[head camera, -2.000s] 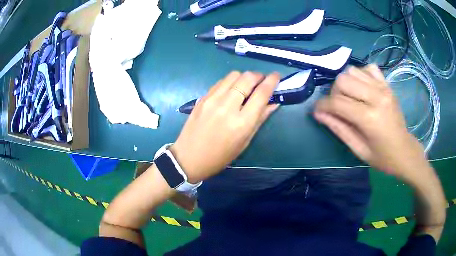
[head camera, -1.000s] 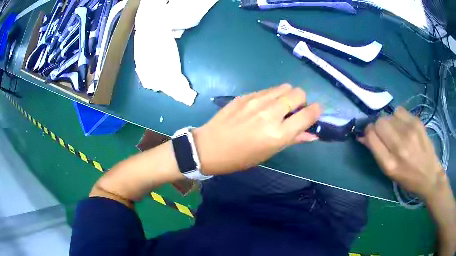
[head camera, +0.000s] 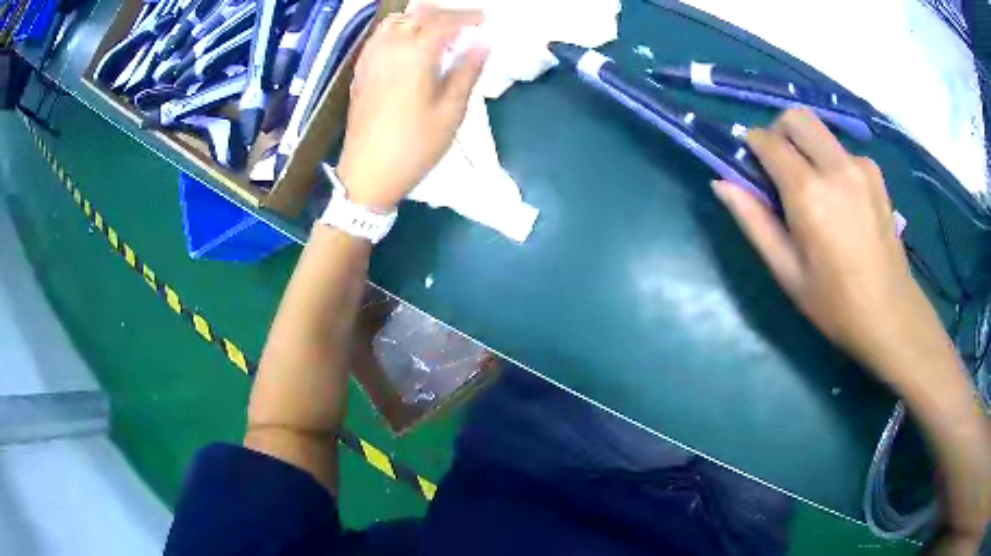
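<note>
A dark 3D pen with a pale side (head camera: 674, 122) lies slanted on the green mat, its cone tip towards the upper left. My right hand (head camera: 831, 212) grips its tail end between thumb and fingers and hides that end. My left hand (head camera: 402, 103) is at the crumpled white cloth (head camera: 478, 168), with white material bunched between thumb and fingers. A second pen (head camera: 766, 92) lies just beyond the first one.
An open brown carton (head camera: 285, 179) heaped with pens stands at the upper left. A white sheet (head camera: 869, 54) is at the far edge. Black cables and a clear filament coil (head camera: 886, 489) are at right. A brown box (head camera: 418, 358) and blue bin (head camera: 223, 223) sit below the bench edge.
The view has swung right. My left hand has let go of the near pen and moved to the cloth. My right hand has left the cable area and taken hold of a pen.
</note>
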